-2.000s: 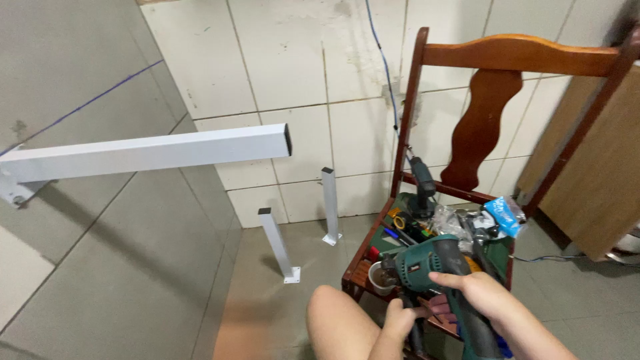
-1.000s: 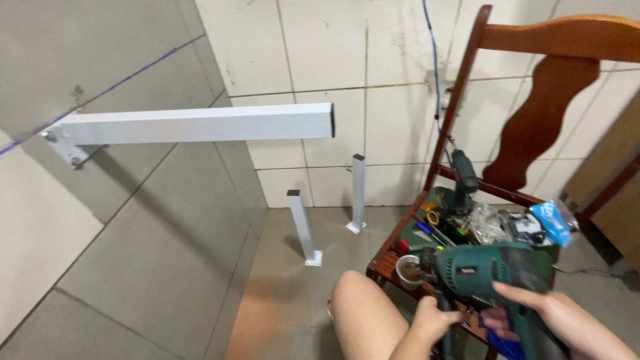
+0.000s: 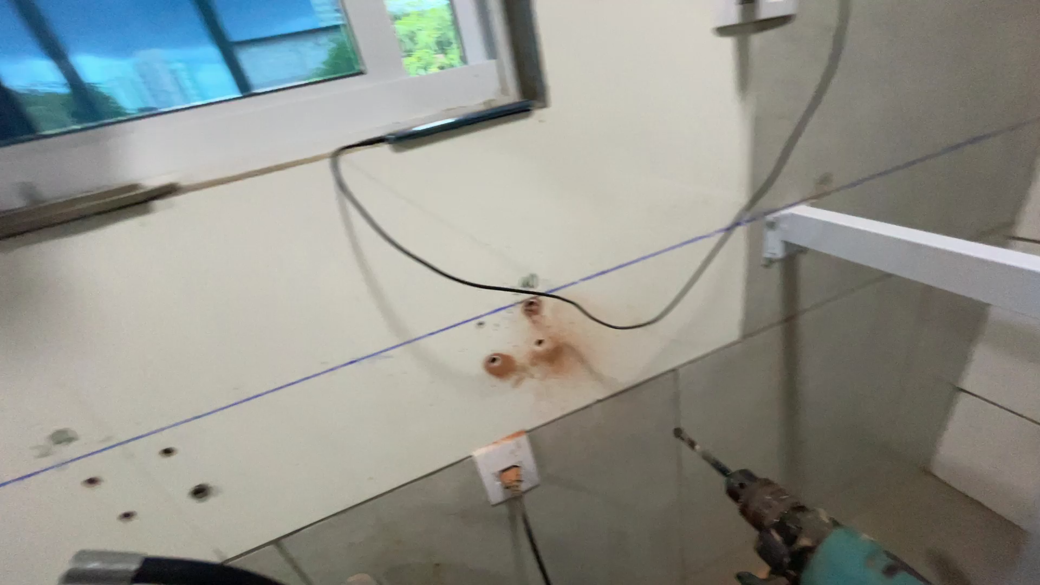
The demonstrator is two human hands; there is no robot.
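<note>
A green power drill (image 3: 853, 552) enters from the bottom right, its long bit (image 3: 705, 452) pointing up and left in front of the grey lower wall. Neither of my hands can be made out; whatever grips the drill is outside the frame. A small skin-toned patch at the bottom edge is too cropped to identify. On the cream wall, three drilled holes (image 3: 496, 363) ringed with reddish dust lie just below a blue line (image 3: 353, 360). Several more holes (image 3: 200, 491) are farther left. A white metal bar (image 3: 918, 248) projects from a bracket at right.
A black cable (image 3: 479, 284) loops across the wall from a dark slim object (image 3: 459, 123) on the window ledge. Below, a dusty wall outlet (image 3: 505, 469) has a plug in it. A black curved tube with a grey end (image 3: 187, 570) crosses the lower left.
The view has swung far left from the chair and floor to the windowed wall. The drill, held in both my hands before, now shows its bit at lower right; my hands have left the view.
</note>
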